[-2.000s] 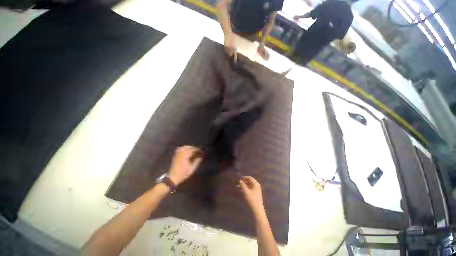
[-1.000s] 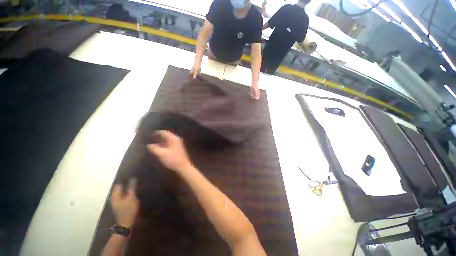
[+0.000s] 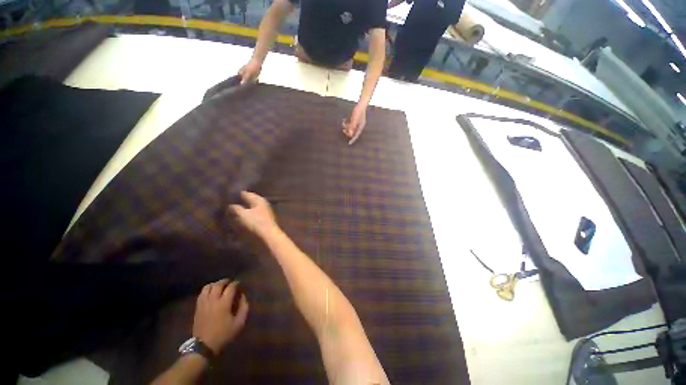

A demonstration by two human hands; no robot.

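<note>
A brown plaid ply with blue and orange-tan checks [image 3: 361, 203] covers the middle of the table. Its left part bulges, with loose folds, and spreads toward the black cloth [image 3: 45, 173] at the left. My left hand [image 3: 220, 316], with a watch at the wrist, has curled fingers at a dark fold near the bottom; whether it grips the cloth is unclear. My right hand [image 3: 254, 214] lies farther forward over the plaid with its fingers apart, and no grip shows. The plaid's near edge is mostly hidden or outside the picture.
A person across the table has one hand [image 3: 250, 71] at the far left corner and another [image 3: 355, 124] on the plaid. Gold-handled scissors [image 3: 504, 286] lie right. Beyond are a white sheet [image 3: 564, 195] with two small black objects, brown cloth stacks [image 3: 602, 173] and a dark machine [image 3: 669, 350].
The bunched upper cloth has spread flatter and out to the left, so the checks show. My left hand has moved slightly right. The other person's left-side hand has moved left with the cloth.
</note>
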